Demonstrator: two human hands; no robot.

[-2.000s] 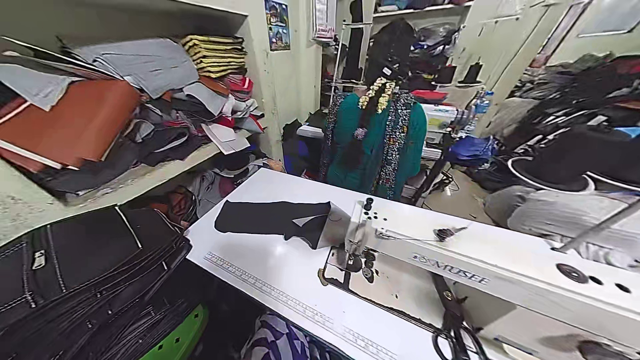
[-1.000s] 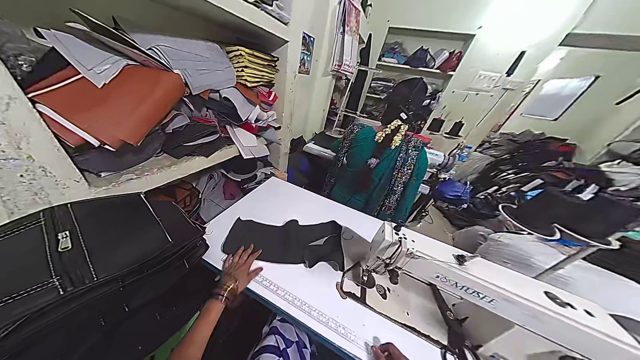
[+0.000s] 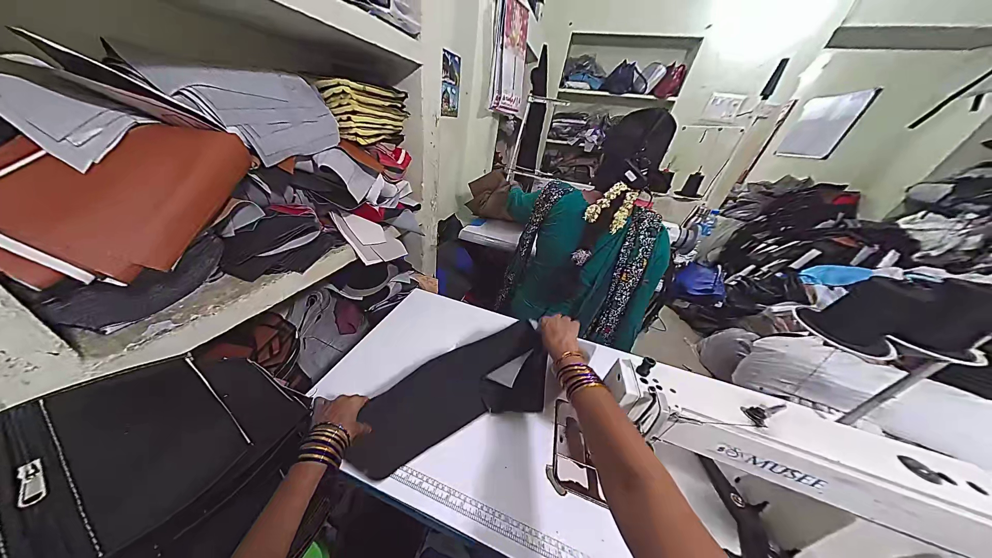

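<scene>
A long black fabric piece (image 3: pixel 442 391) with a small grey patch lies slantwise on the white sewing table (image 3: pixel 496 473). My left hand (image 3: pixel 341 417) grips its near left end, the fingertips hidden. At its far right end, beside the sewing machine's head, my right hand (image 3: pixel 559 335) has the fabric pinched. The white Musee sewing machine (image 3: pixel 806 465) stands under and to the right of my right forearm. A ruler scale (image 3: pixel 480 515) runs along the table's near edge. Black-handled scissors (image 3: pixel 736 504) show partly below the machine arm.
Black bags (image 3: pixel 155 457) are stacked at the left, against the table. Above them a shelf (image 3: pixel 310 279) holds brown sheets (image 3: pixel 132 201) and fabric scraps. A co-worker in green (image 3: pixel 589 263) sits beyond the table, back turned. Fabric heaps (image 3: pixel 806 232) and white sacks (image 3: pixel 821 372) fill the right side.
Both hands are now on the black fabric, which is tilted and stretched; a second ago my left hand touched its near edge and my right was low, near the table's front edge.
</scene>
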